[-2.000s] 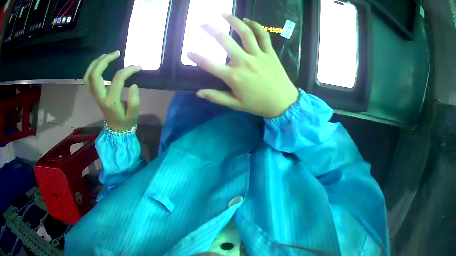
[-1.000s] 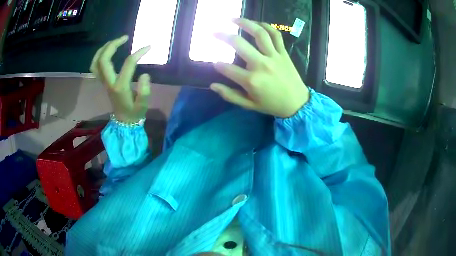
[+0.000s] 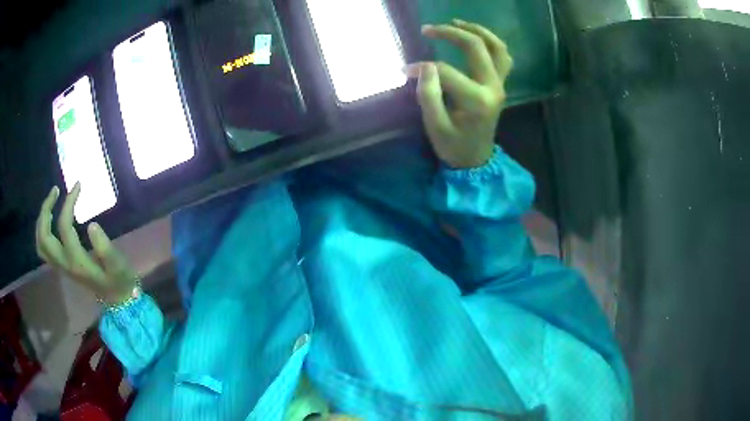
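A black four-slot phone tray [image 3: 206, 185] lies along the bench edge with a smartphone in each pocket. The leftmost phone [image 3: 89, 164] is lit white with a small green patch. The second phone [image 3: 155, 107] is bright white. The third phone [image 3: 255, 99] is black with small orange lettering and a white label sticker [image 3: 262, 49]. The rightmost phone [image 3: 355, 49] is bright white. My left hand [image 3: 82, 251] is open, fingertips at the leftmost phone's lower end. My right hand [image 3: 465, 90] is open, a fingertip at the rightmost phone's lower right edge.
The green mat [image 3: 493, 41] lies right of the tray. A dark grey panel [image 3: 674, 181] stands at the right. A red plastic stool [image 3: 99, 378] is on the floor at lower left, with another red item at the far left edge.
The view has turned and shifted right, and the tray looks tilted. The leftmost phone now shows whole. My right hand has moved from the second phone to the rightmost; my left hand is at the leftmost.
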